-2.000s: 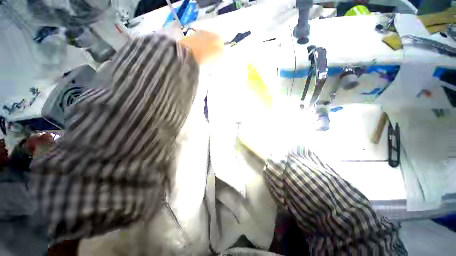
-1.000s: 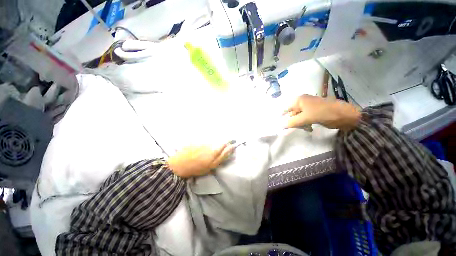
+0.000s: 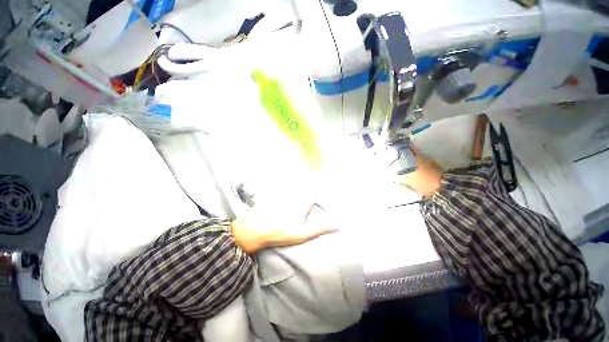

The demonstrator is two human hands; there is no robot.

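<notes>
The light grey garment piece (image 3: 304, 294) lies over the table at the left and hangs over its front edge. The sewing machine (image 3: 427, 53) stands ahead, with the lime-green tag (image 3: 287, 120) left of its needle area. My left hand (image 3: 277, 230) lies flat on the cloth near the front edge, fingers pointing right; glare washes out part of it. My right hand (image 3: 424, 175) is at the needle area, its fingers hidden by glare and a machine part, so its hold cannot be told.
Black thread snips (image 3: 502, 155) and a brown-handled tool (image 3: 479, 136) lie right of the machine. A grey box with a round fan grille (image 3: 17, 202) stands at the far left. The ruler-marked table edge (image 3: 407, 284) runs in front.
The view has shifted, with the machine now larger. My right hand has moved in to the needle area. My left hand has flattened and its fingers have stretched out on the cloth.
</notes>
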